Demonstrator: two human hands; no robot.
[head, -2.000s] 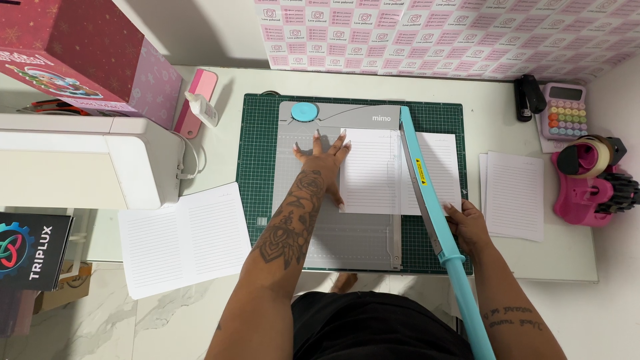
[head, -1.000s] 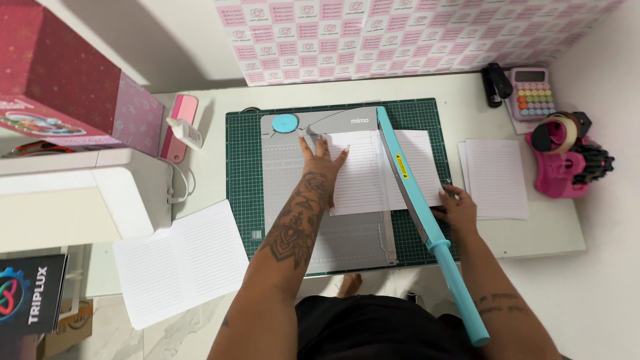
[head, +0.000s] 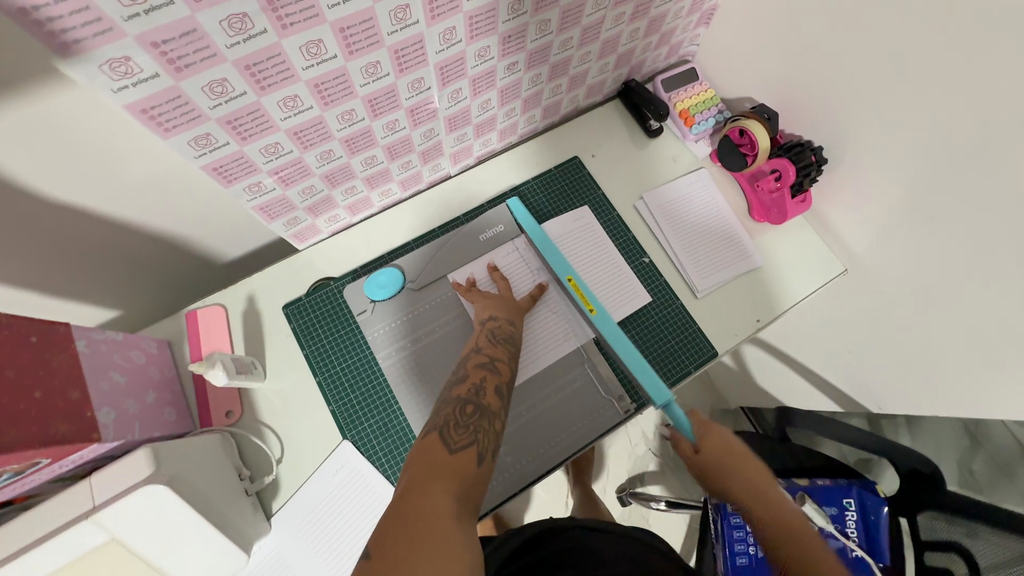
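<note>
A gray guillotine paper trimmer (head: 400, 344) lies on a green cutting mat (head: 348, 400). Lined paper (head: 552, 340) rests across its bed and passes under the teal blade arm (head: 592, 308), coming out on the right side. My left hand (head: 498, 294) lies flat with fingers spread, pressing on the paper left of the blade arm. My right hand (head: 708, 448) is closed around the handle at the arm's lower end. The arm lies low along the trimmer's edge.
Lined sheets (head: 704, 232) lie at the right, near a pink tape dispenser (head: 772, 188), a calculator (head: 694, 102) and a black stapler (head: 643, 107). At the left are a glue bottle (head: 228, 370), a white machine (head: 172, 496) and more lined paper (head: 328, 512). An office chair (head: 864, 448) stands lower right.
My right hand has left the paper's right edge and taken hold of the blade arm's handle. My left hand stays on the paper. The view has turned and shifted.
</note>
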